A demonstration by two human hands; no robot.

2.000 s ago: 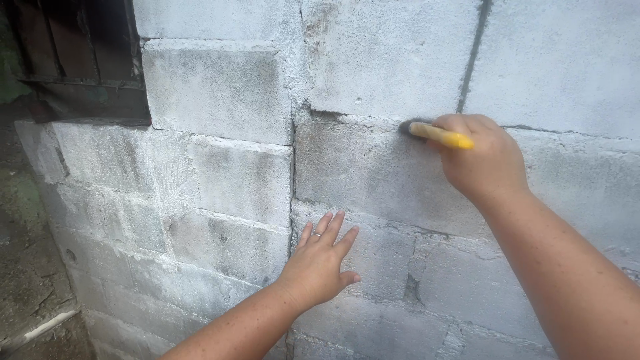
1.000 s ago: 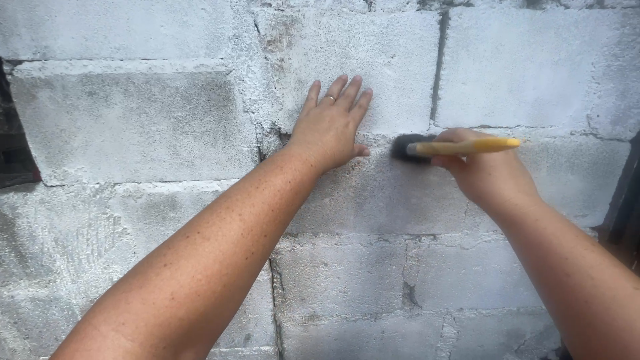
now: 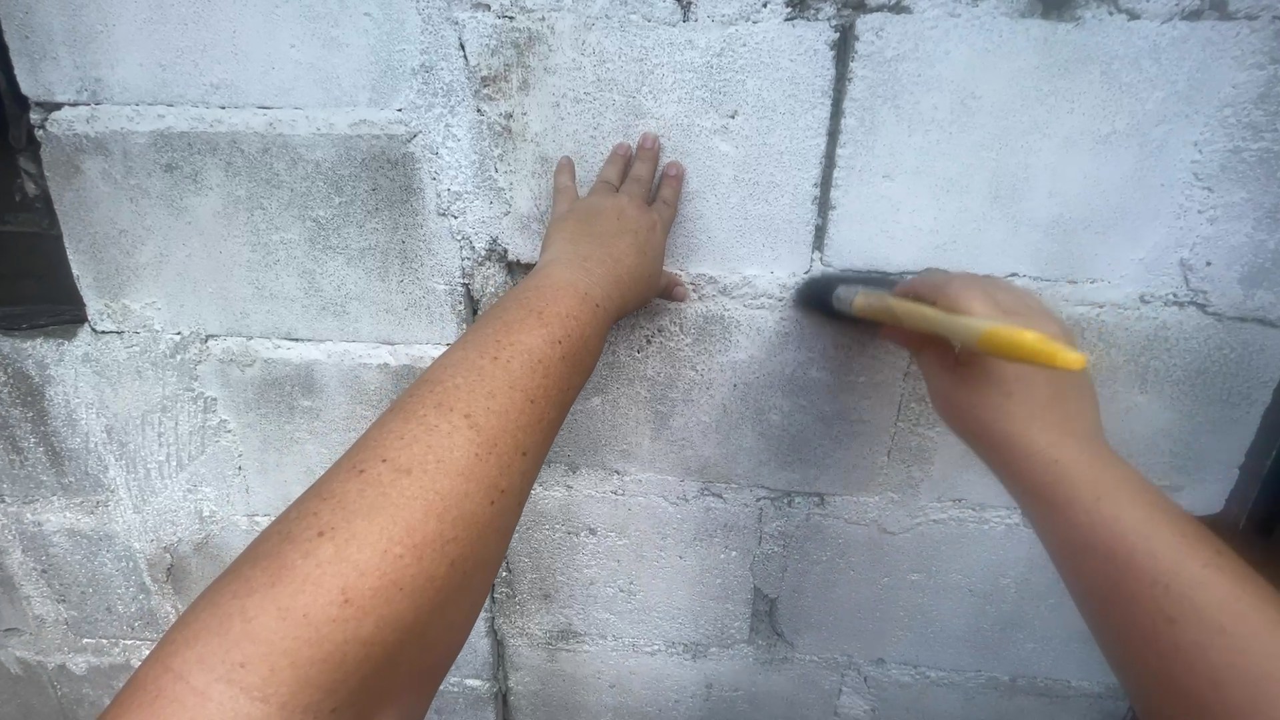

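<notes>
A concrete block wall [image 3: 700, 400], whitish with grey patches, fills the head view. My left hand [image 3: 610, 235] lies against a pale block at the upper middle, fingers spread and pointing up, holding nothing. To its right, my right hand [image 3: 1000, 350] grips a paintbrush [image 3: 940, 322] with a yellow handle. The brush's dark bristles point left and meet the wall at the mortar joint between an upper white block and a greyer one below. Hand and brush are slightly blurred. The fingers behind the handle are partly hidden.
A dark opening [image 3: 35, 240] borders the wall at the far left. At the right edge stands a dark upright thing [image 3: 1262, 465], cut off by the frame. Rough mortar joints and a vertical crack [image 3: 498, 640] run between the blocks.
My left hand has moved up the wall from a lower block to an upper one. My right hand still holds the brush near the same joint. The view has turned and come closer.
</notes>
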